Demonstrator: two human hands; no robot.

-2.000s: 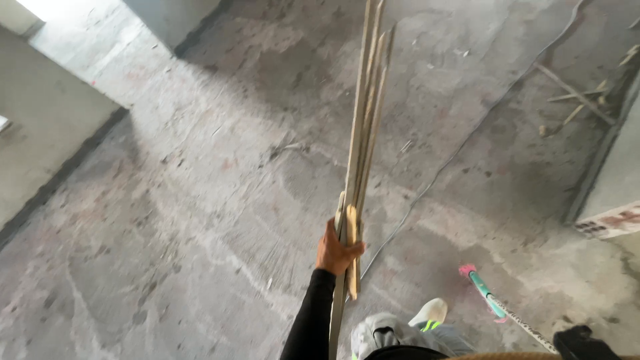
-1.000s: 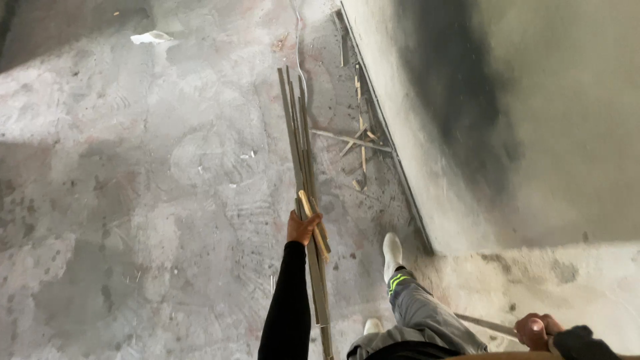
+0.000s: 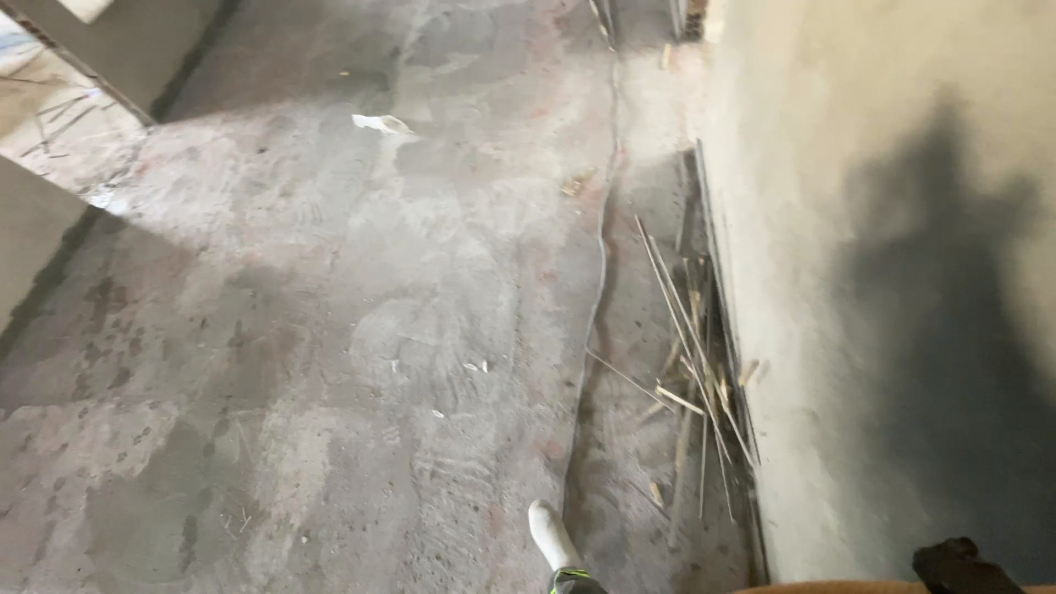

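Neither of my hands shows in the head view. Several thin wooden strips (image 3: pixel 701 355) lie in a loose, crossed pile on the concrete floor, along the foot of the plastered wall. Short wood offcuts (image 3: pixel 680 397) lie among them. One thin strip (image 3: pixel 629 378) points out from the pile toward a grey cable (image 3: pixel 601 272) on the floor. My white shoe (image 3: pixel 551 532) is at the bottom, left of the pile's lower end. What my hands hold or touch is hidden.
The plastered wall (image 3: pixel 808 330) runs down the right side with a dark shadow on it. A dark object (image 3: pixel 961 565) is at the bottom right edge. White scrap (image 3: pixel 382 124) lies on the floor further off. Wall sections and an opening with more sticks (image 3: pixel 70 115) are at the upper left.
The strips that my left hand held are out of it and now lie on the pile by the wall. Both hands have left the view, which has shifted.
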